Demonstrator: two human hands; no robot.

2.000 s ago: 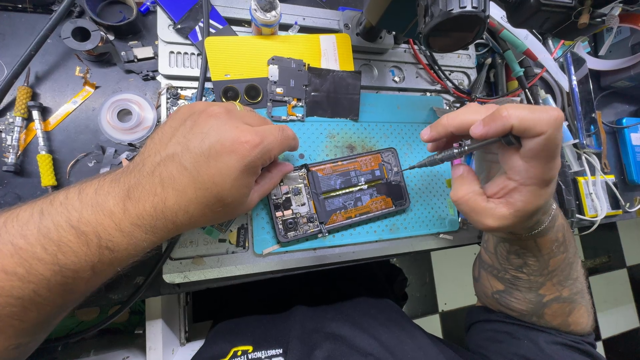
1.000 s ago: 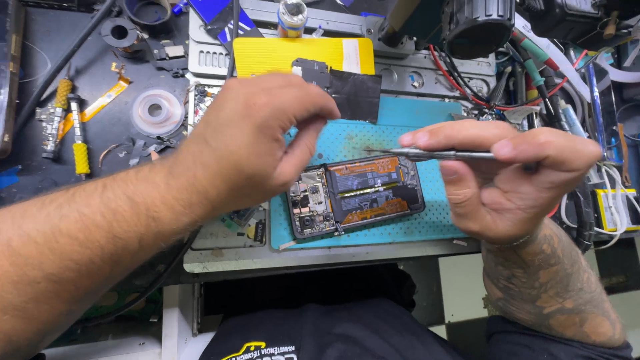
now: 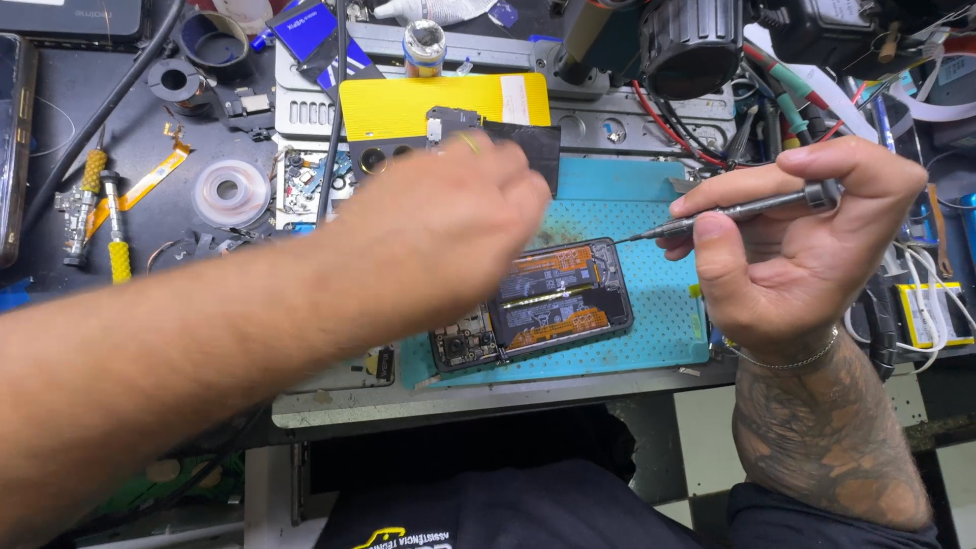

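Note:
An opened smartphone (image 3: 564,293) lies on a turquoise perforated repair mat (image 3: 663,305), its battery and orange flex cables exposed. My right hand (image 3: 785,236) holds a precision screwdriver (image 3: 732,213), whose tip points left above the phone's upper right corner. Tweezers-like flat metal also shows by the fingers, too little of it to name surely. My left hand (image 3: 457,213), blurred, is over the phone's upper left part and hides it; whether it holds anything cannot be told. Behind it, a phone's inner cover part (image 3: 454,118) with a black sheet (image 3: 534,145) lies partly on the yellow back panel (image 3: 427,99).
At left lie screwdrivers with yellow grips (image 3: 118,255), an orange flex cable (image 3: 152,179) and a wire spool (image 3: 231,192). A small jar (image 3: 424,49) stands at the back. Tangled cables (image 3: 770,99) and a yellow-edged battery (image 3: 934,313) are at right. A black cable (image 3: 114,107) crosses the left side.
My left hand has lifted from the phone's left edge, where it was two seconds ago, and is now toward the inner cover part. The screwdriver stays in my right hand.

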